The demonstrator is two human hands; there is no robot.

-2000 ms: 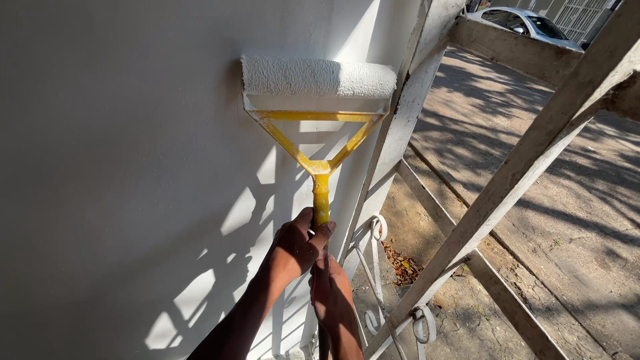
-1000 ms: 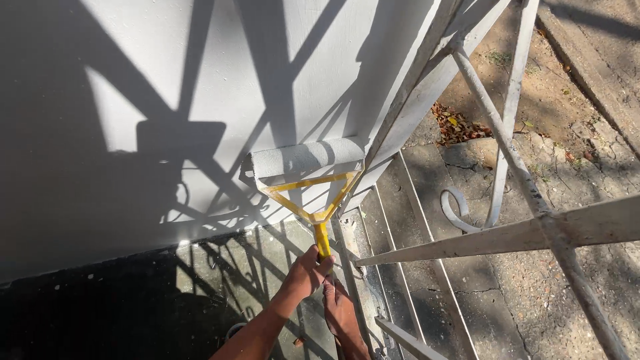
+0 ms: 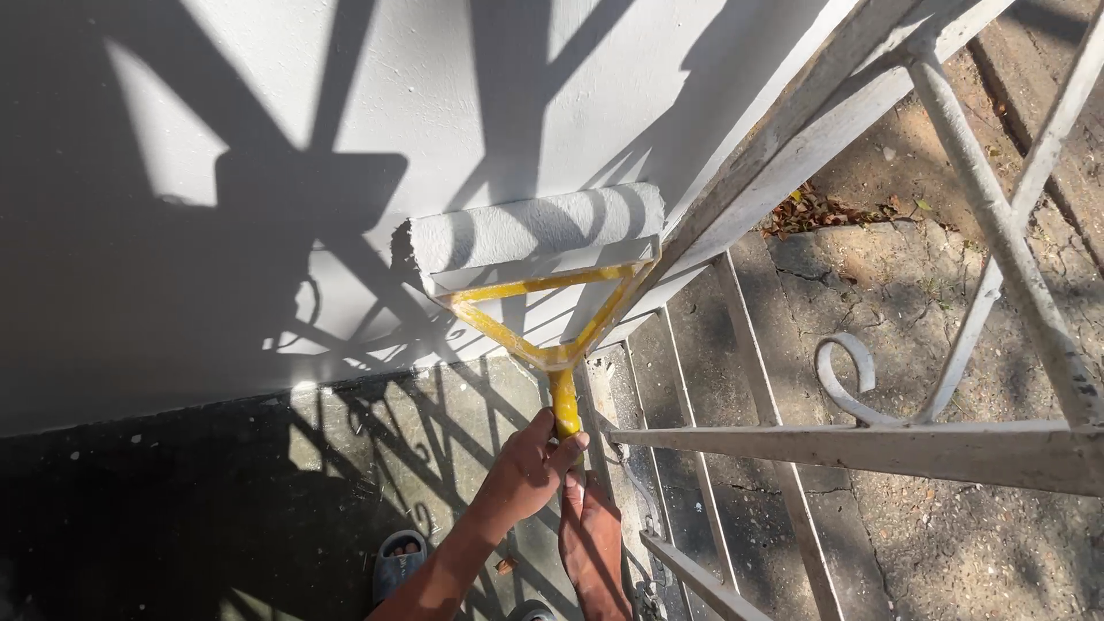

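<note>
A paint roller (image 3: pixel 539 228) with white paint on its sleeve lies against the white wall (image 3: pixel 414 86), low down near the corner by the metal railing. Its yellow triangular frame (image 3: pixel 492 326) tapers to a yellow handle (image 3: pixel 564 404). My left hand (image 3: pixel 528 466) is closed around this handle just under the frame. Lower on the same handle, my right hand (image 3: pixel 590 526) grips it, close to the left one. The lower end of the handle is hidden by my hands.
A white metal railing (image 3: pixel 828 444) with scrolls and bars runs along the right side, beside the wall edge. Beyond it lie cracked concrete paving (image 3: pixel 931 535) and dry leaves (image 3: pixel 806 211). A sandalled foot (image 3: pixel 399 552) stands on the dark floor (image 3: pixel 216 500) below.
The roller has come down the wall from its higher place two seconds ago, with both hands still on the handle. The view has tilted down to the floor.
</note>
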